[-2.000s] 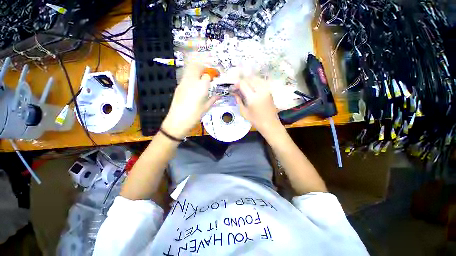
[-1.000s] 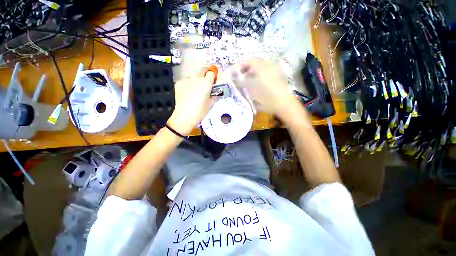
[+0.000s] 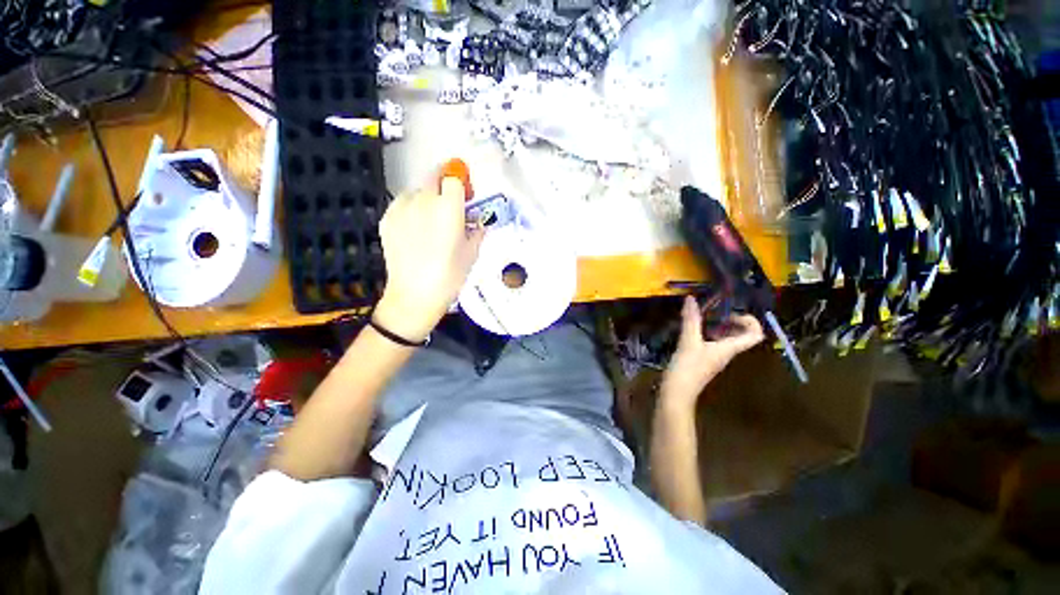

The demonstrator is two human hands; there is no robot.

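A round white camera housing (image 3: 537, 284) with a dark centre hole is at the bench's front edge. My left hand (image 3: 428, 250), with an orange finger cot (image 3: 457, 179), holds the housing at its upper left, beside a small grey and black part (image 3: 491, 214). My right hand (image 3: 707, 349) is at the handle of the black hot glue gun (image 3: 717, 242), with thumb and fingers around it. The gun is tilted, nose up and left. A pale glue stick (image 3: 786, 346) projects from its rear. The fingers' contact with the handle is partly hidden.
A black pocketed tray (image 3: 335, 221) lies left of my left hand. Another white housing with rods (image 3: 192, 250) stands further left. Small white parts (image 3: 558, 116) are heaped behind. Black cable leads (image 3: 907, 140) hang at the right. Loose housings (image 3: 157, 401) lie in a box below left.
My right hand has moved away from the housing, right and down to the glue gun, which has turned and shifted from its resting place. My left hand stays on the housing.
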